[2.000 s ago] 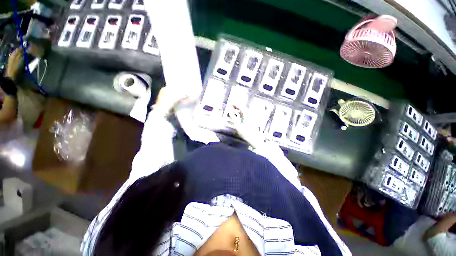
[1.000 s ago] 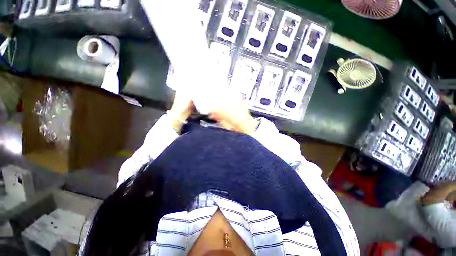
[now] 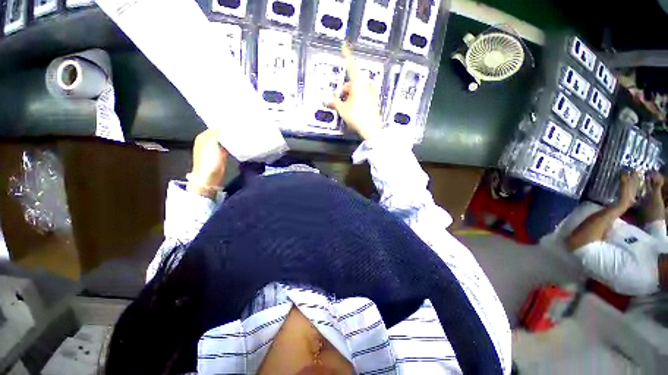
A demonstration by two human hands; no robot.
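A clear blister tray (image 3: 299,121) lies on the bench in front of me, with white units (image 3: 275,67) in two rows of pockets. A long white label strip (image 3: 183,66) runs from the top left down to my chest and covers the tray's left part. My left hand (image 3: 209,156) is at the strip's lower left edge, with its fingers partly behind it, and holds the strip. My right hand (image 3: 357,99) is over the near row of units, index finger extended. Glare hides whether a label is at its fingertips.
A label roll (image 3: 72,76) stands on the bench at left. Crumpled clear plastic (image 3: 39,192) lies in a brown carton (image 3: 117,212) below. A small cream fan (image 3: 494,57) is right of the tray. Stacked trays (image 3: 560,132) and another person's hands (image 3: 639,187) are at the right.
The view has shifted, so the tray sits higher and further left. My hands have moved apart: the left stays with the strip at my chest, while the right has reached forward over the near row.
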